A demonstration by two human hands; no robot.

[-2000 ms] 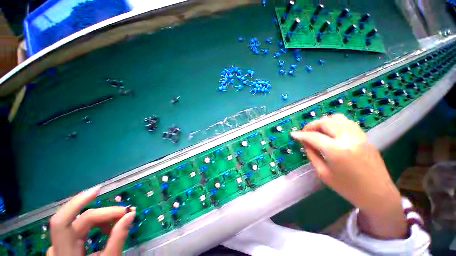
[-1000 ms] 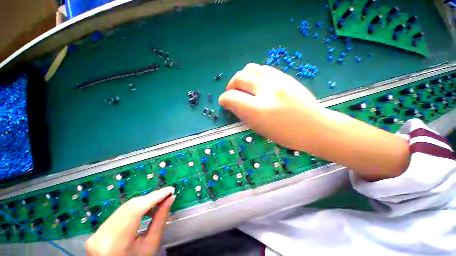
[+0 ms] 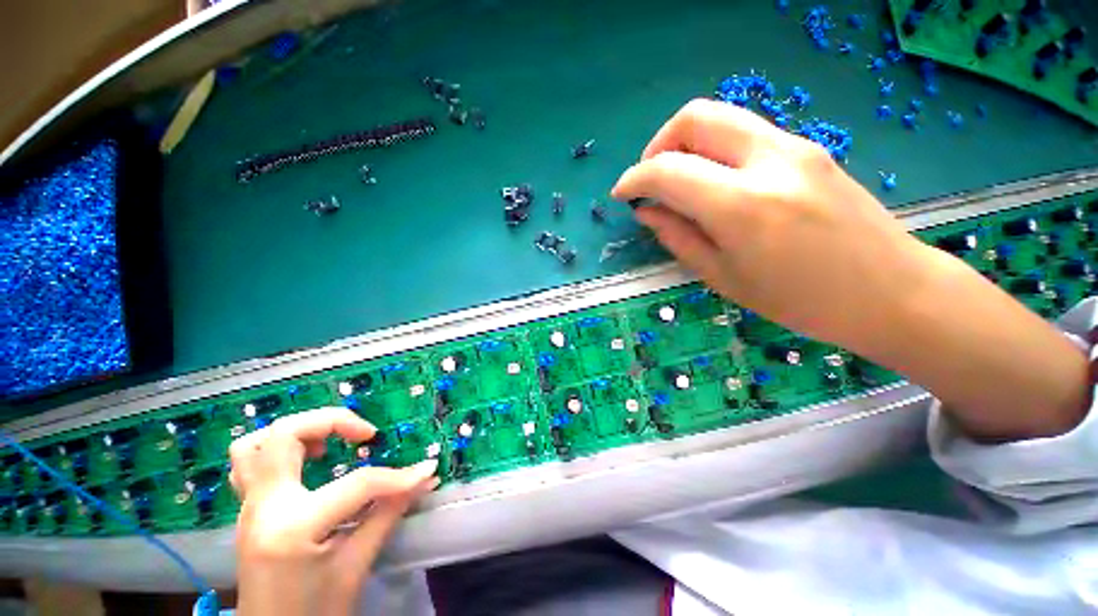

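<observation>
The green circuit board strip [image 3: 488, 439] lies in its rail along the near edge, dotted with white-topped and dark parts. My left hand [image 3: 316, 499] is over the strip at centre left, thumb and index fingertips apart, with nothing visible between them. My right hand [image 3: 771, 217] is above the bench beyond the rail. Its thumb and index finger are pinched on a small dark component [image 3: 638, 202], partly hidden by the fingers. Small black components [image 3: 517, 203] lie in loose clusters to the left of my right hand.
A black tray [image 3: 147, 259] full of blue parts stands at left, with a yellowish pointed tool [image 3: 188, 111] behind it. A dark ridged row [image 3: 337, 149] lies mid-bench. Blue components [image 3: 824, 136] and a separate green panel [image 3: 1011, 46] are at right. A blue cord [image 3: 114, 511] crosses lower left.
The view has shifted left, bringing more of the tray in. My left thumb and index finger have parted. My right hand has its fingertips raised a little from the bench, beside the black components.
</observation>
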